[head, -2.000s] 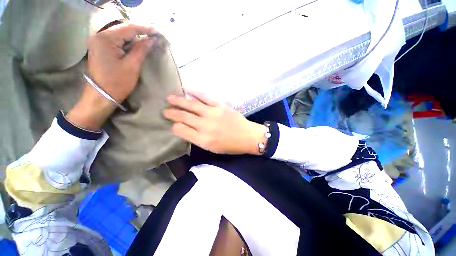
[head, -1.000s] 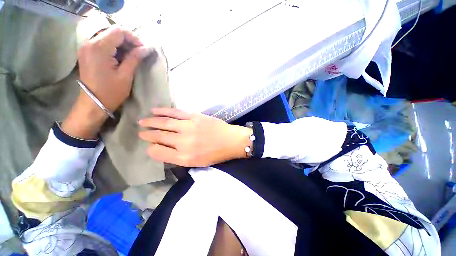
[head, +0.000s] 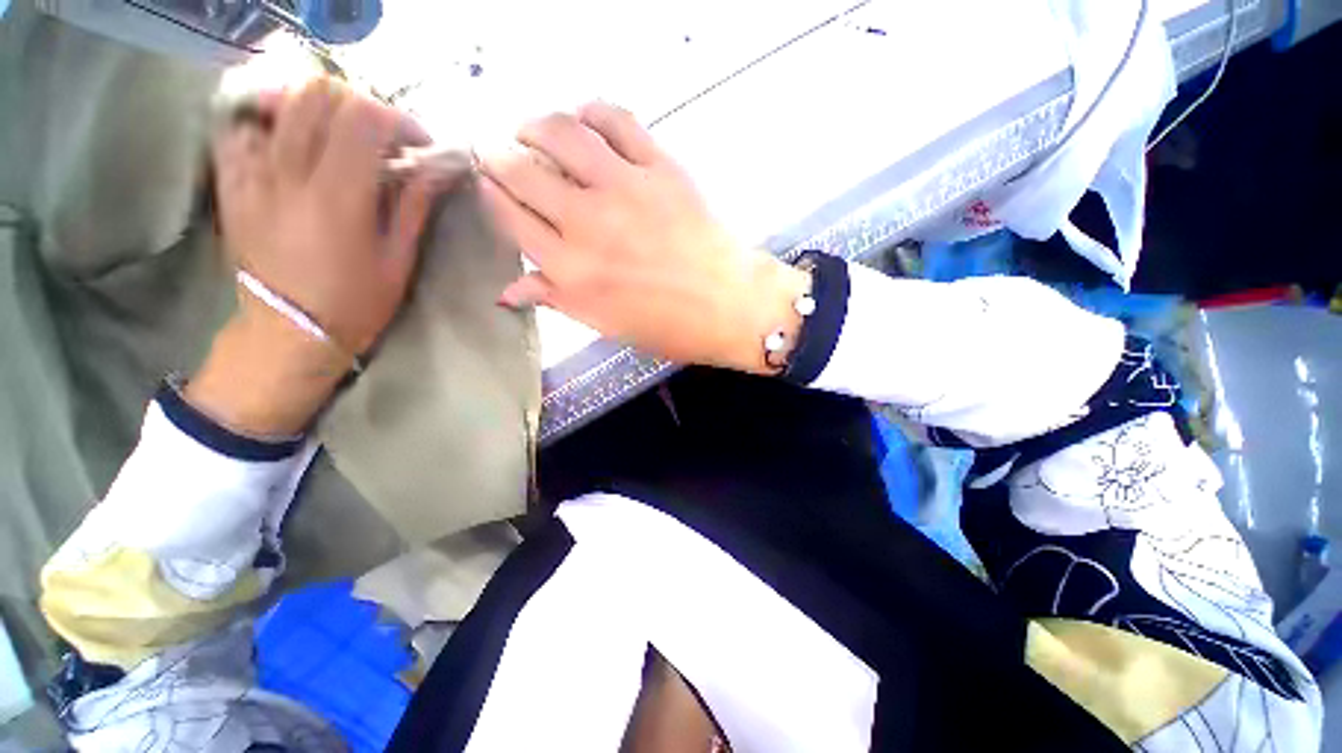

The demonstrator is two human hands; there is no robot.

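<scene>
The khaki garment piece (head: 442,397) lies at the left of the white table and hangs over its front edge towards my lap. My left hand (head: 317,206) is on the cloth near the machine, fingers bent and a little blurred, with cloth pinched between thumb and fingers. My right hand (head: 626,236) is beside it, its fingertips at the cloth's right edge close to my left fingertips. Whether the right fingers grip the edge or only touch it is unclear. The sewing machine's metal part (head: 162,15) shows at the top left; the needle is not visible.
A blue-grey round machine part (head: 342,15) is at the top edge. The table has a ruler-marked front edge (head: 942,169). A white plastic bag (head: 1082,162) hangs at the right. Blue plastic (head: 331,655) and light blue cloth (head: 942,500) are below. Small dark scraps lie on the tabletop.
My right hand has moved up and right from the lower part of the cloth to the edge beside my left hand. My left hand has stayed near the machine, with its fingers shifted slightly.
</scene>
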